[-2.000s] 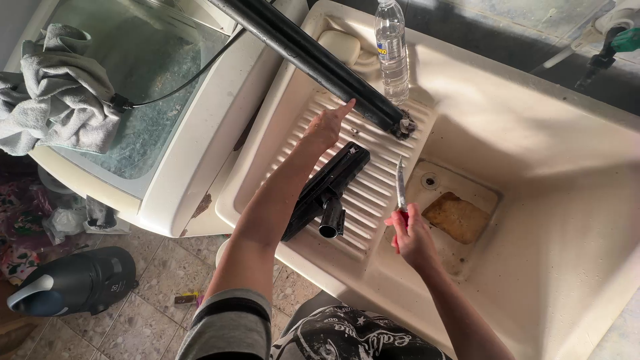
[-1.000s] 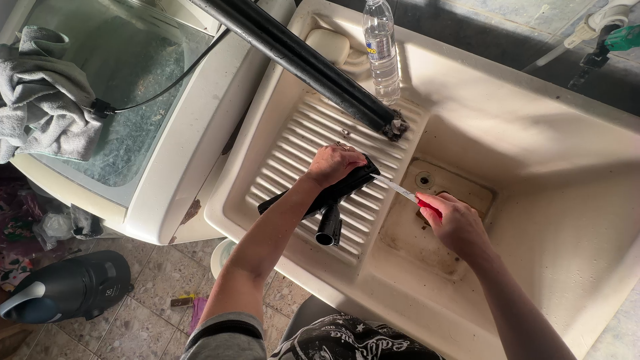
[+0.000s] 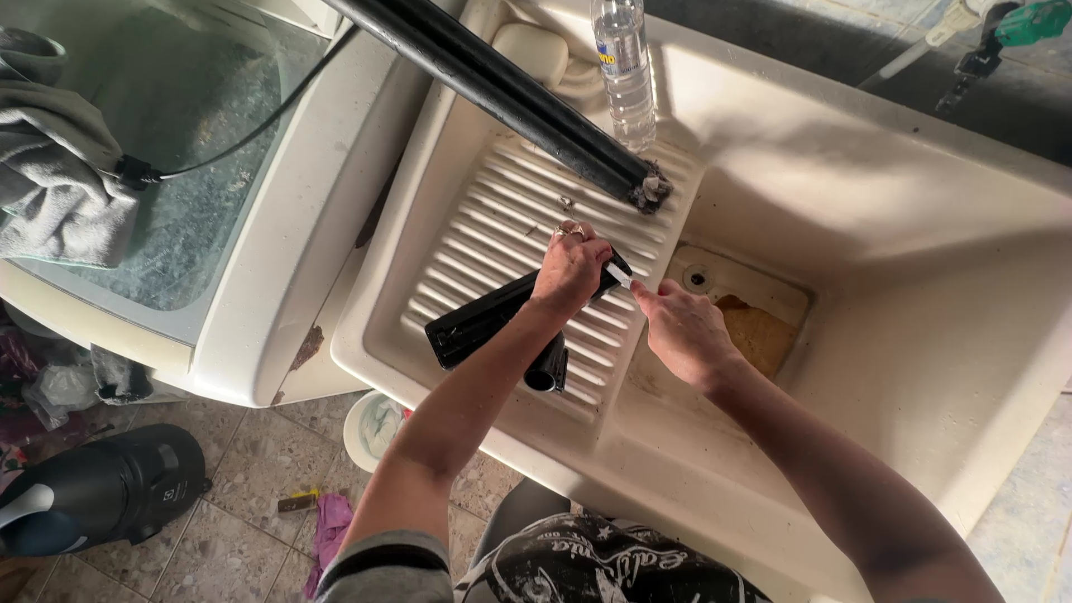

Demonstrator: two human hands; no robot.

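Note:
A black vacuum cleaner floor nozzle (image 3: pixel 479 322) lies slantwise on the sink's ribbed washboard. My left hand (image 3: pixel 574 266), wearing rings, grips its upper right end. My right hand (image 3: pixel 685 325) is closed around a small knife, whose handle the fingers mostly hide. The knife's blade (image 3: pixel 619 275) touches the nozzle's end, close to my left fingertips. The nozzle's round pipe neck (image 3: pixel 546 368) points down toward the sink's front edge. Above my hands, a long black vacuum tube (image 3: pixel 511 96) rests across the washboard, with a clump of grey lint (image 3: pixel 651 188) at its end.
A plastic bottle (image 3: pixel 622 75) and a bar of soap (image 3: pixel 530 55) are at the sink's back. A brown sponge or cloth (image 3: pixel 756 337) lies in the basin beside the drain. To the left are a washing machine (image 3: pixel 289 201) with a grey towel (image 3: pixel 63 167) and a vacuum cleaner (image 3: pixel 109 486) on the floor.
My left hand has moved from the black tube down to the nozzle and grips it. The nozzle has turned, and my right hand has brought the knife's blade to its end.

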